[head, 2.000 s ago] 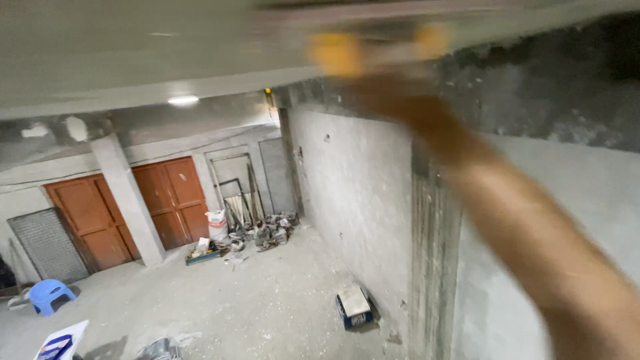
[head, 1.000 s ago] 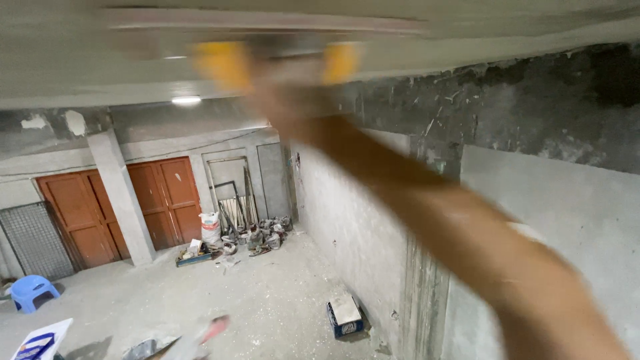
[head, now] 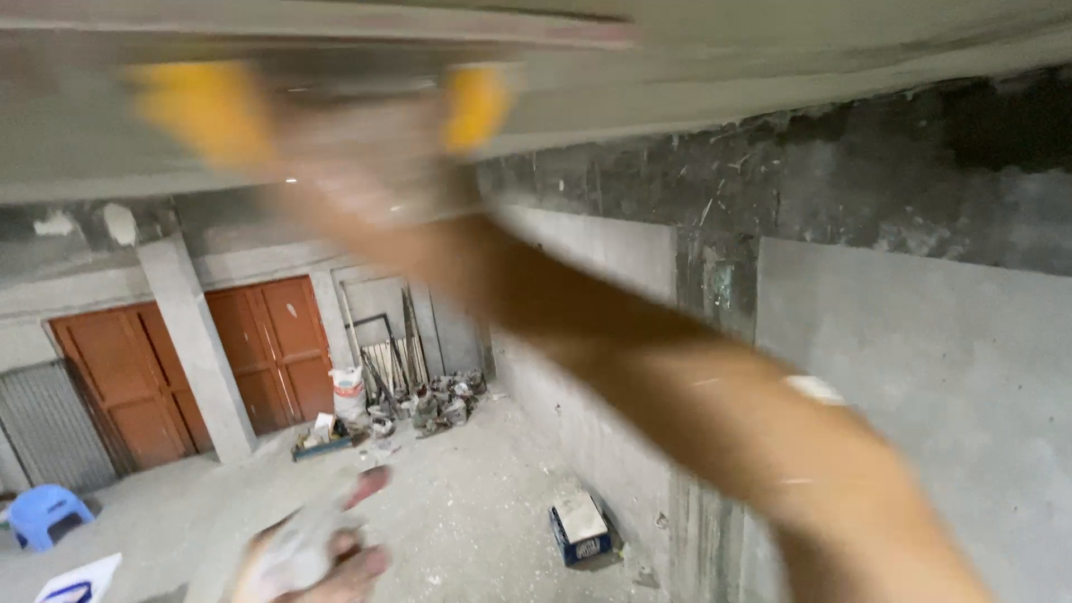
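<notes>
My right hand (head: 360, 159) is raised at the upper left, blurred, its forearm crossing from the lower right. It is closed around the grip of a long, flat plastering tool (head: 536, 32) with yellow parts on both sides of the hand. The tool's long blade lies against or just under the grey-green ceiling (head: 796, 50); exact contact is unclear. My left hand (head: 310, 553) is low in the view, palm up, thumb and fingers apart. Its palm looks whitish and blurred, like a smear or a partial covering; no tool shows in it.
Below lie a speckled concrete floor (head: 469, 519), a blue plastic stool (head: 50, 515) and a dark box with a pale top (head: 579, 528). Bags and rubble (head: 444, 402) sit by the far wall, near red-brown doors (head: 268, 352) and a pillar (head: 197, 343). A rough grey wall (head: 913, 335) stands at the right.
My right hand and the tool have moved left along the ceiling. My left hand, not seen in the oldest frame, has come in at the bottom and now shows more fully.
</notes>
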